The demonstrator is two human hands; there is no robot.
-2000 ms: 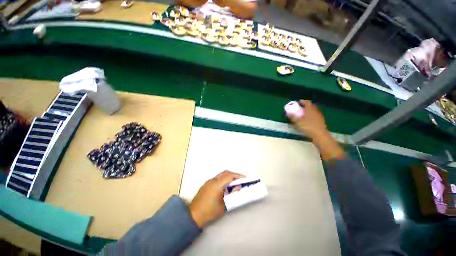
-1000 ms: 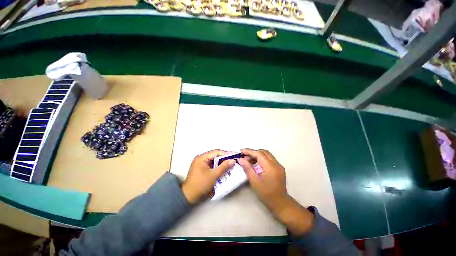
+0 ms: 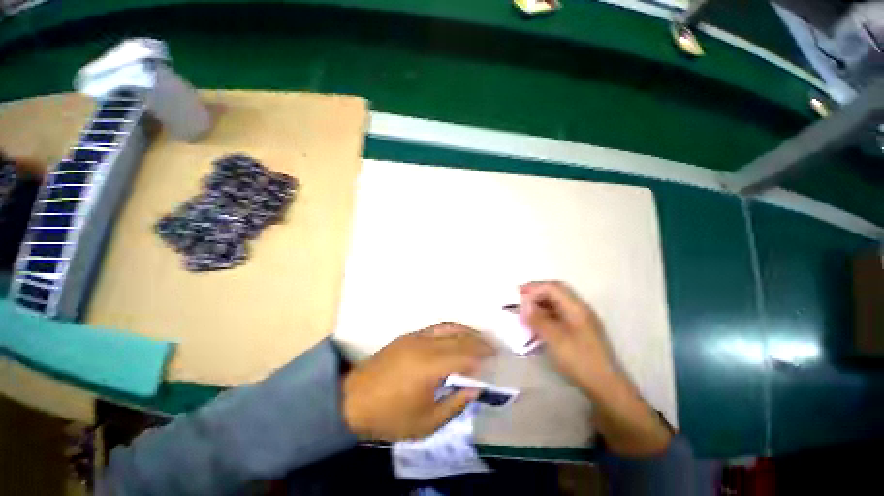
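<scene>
My left hand (image 3: 417, 383) is low at the centre of the cream board (image 3: 436, 232). Its thumb and fingers hold a dark strip (image 3: 496, 394) with a white edge. A white backing sheet with blue printing (image 3: 441, 452) hangs below this hand, past the board's front edge. My right hand (image 3: 567, 334) is to the right, blurred, with its fingers bent around a small pale piece (image 3: 520, 332) with dark ends. Blur hides what this piece is and its exact grip. The two hands are apart.
A module pile (image 3: 228, 213) lies on the tan board (image 3: 310, 232). Left of it stand the long panel tray (image 3: 73, 208) and a grey container (image 3: 179, 105) with white cloth. A teal strip (image 3: 82, 347) lies at the left front. Small yellow assemblies (image 3: 686, 39) sit on the green conveyor.
My hands were together at the dark strip and have moved apart, the left lower and the right to the right. The view has tilted down, so the opposite bench has left the picture.
</scene>
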